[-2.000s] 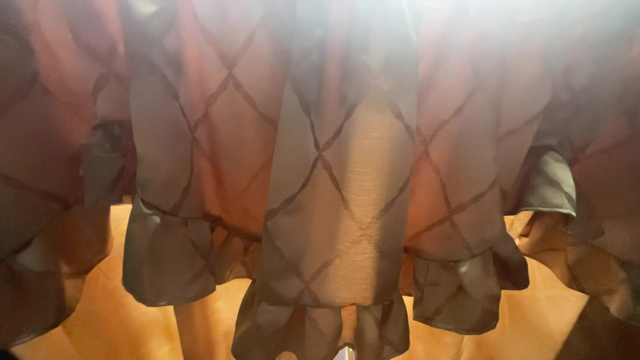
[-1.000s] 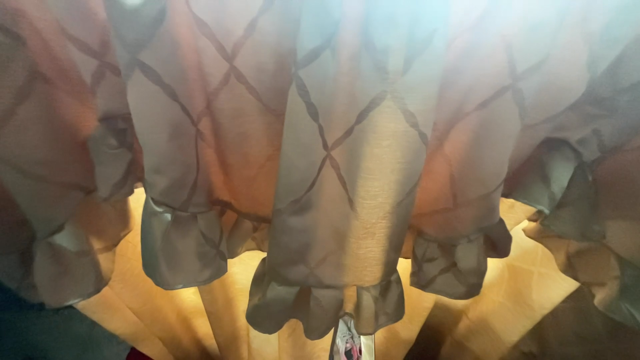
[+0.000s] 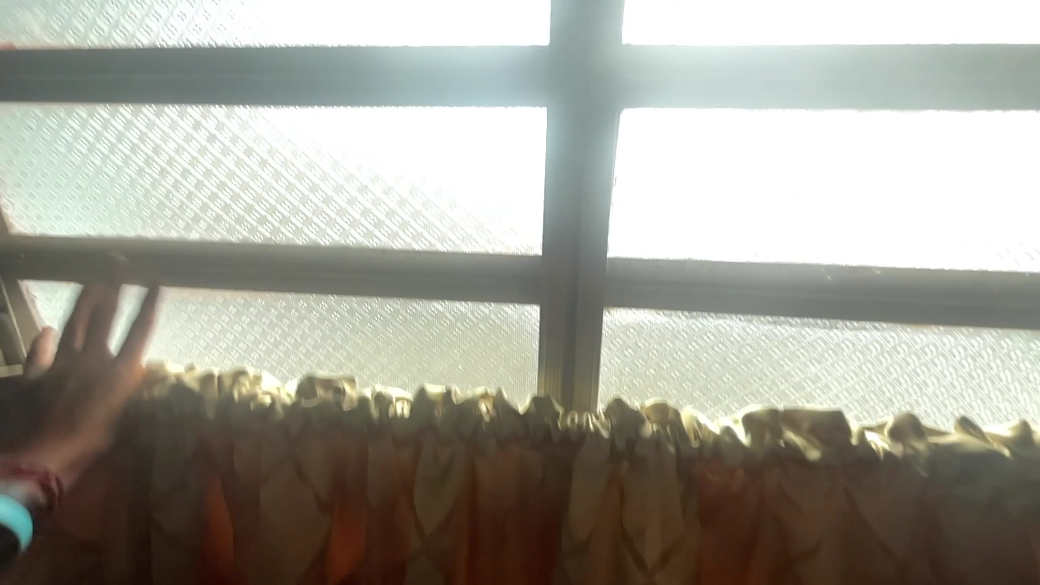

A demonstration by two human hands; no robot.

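My left hand (image 3: 85,374) reaches up at the left edge, its fingers spread in front of the lower crossbar of the window frame (image 3: 284,270). Nothing is held in it; whether the fingertips touch the bar I cannot tell. A dark reddish band and a pale turquoise band circle the wrist. Just right of the hand begins the gathered top edge of a curtain (image 3: 487,406), which runs across the window and hangs down in orange-brown folds with a crossing line pattern. My right hand is out of the picture.
Behind the curtain top stand textured glass panes (image 3: 325,179), very bright at the right. A vertical bar (image 3: 577,203) of the frame divides them, and an upper crossbar (image 3: 268,75) runs above. Part of a slanting frame edge (image 3: 12,317) shows at the far left.
The view has swung up from the curtain's ruffled lower edge to its gathered top and the window. My left hand has come into view at the left.
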